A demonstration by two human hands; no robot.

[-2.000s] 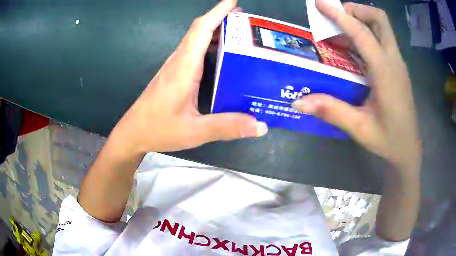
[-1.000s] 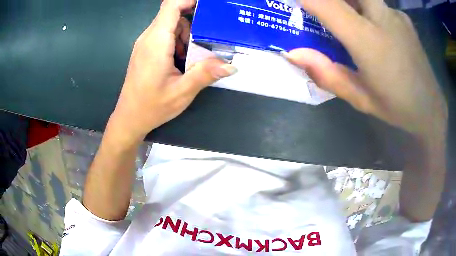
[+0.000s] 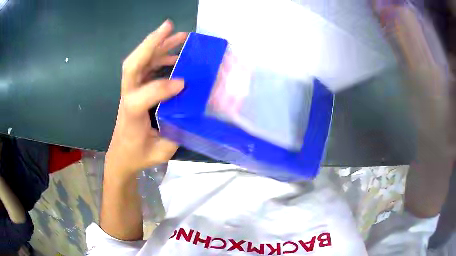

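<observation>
A blue carton [image 3: 240, 142] is tilted above the table, just over its near edge. A broad white flap or sheet [image 3: 280, 35], blurred, stands out from its far side. A pale pink and grey-white area shows in the middle of its blue face, too blurred to name. My left hand [image 3: 147, 100] holds the carton's left end, thumb on the blue face and some fingers hidden behind. My right hand [image 3: 407, 37] is raised at the upper right, away from the blue carton body, strongly blurred. Whether it holds or touches anything cannot be told.
The dark green table [image 3: 65, 75] runs across the view, its near edge in front of my white top. At the left are a red object [image 3: 64, 158] and part of another person in dark clothing [image 3: 25, 175]. The pale floor [image 3: 65, 215] is littered.
The carton has turned and come nearer to me, and a large white flap or sheet now shows at its far side. My right hand has moved off the carton to the right.
</observation>
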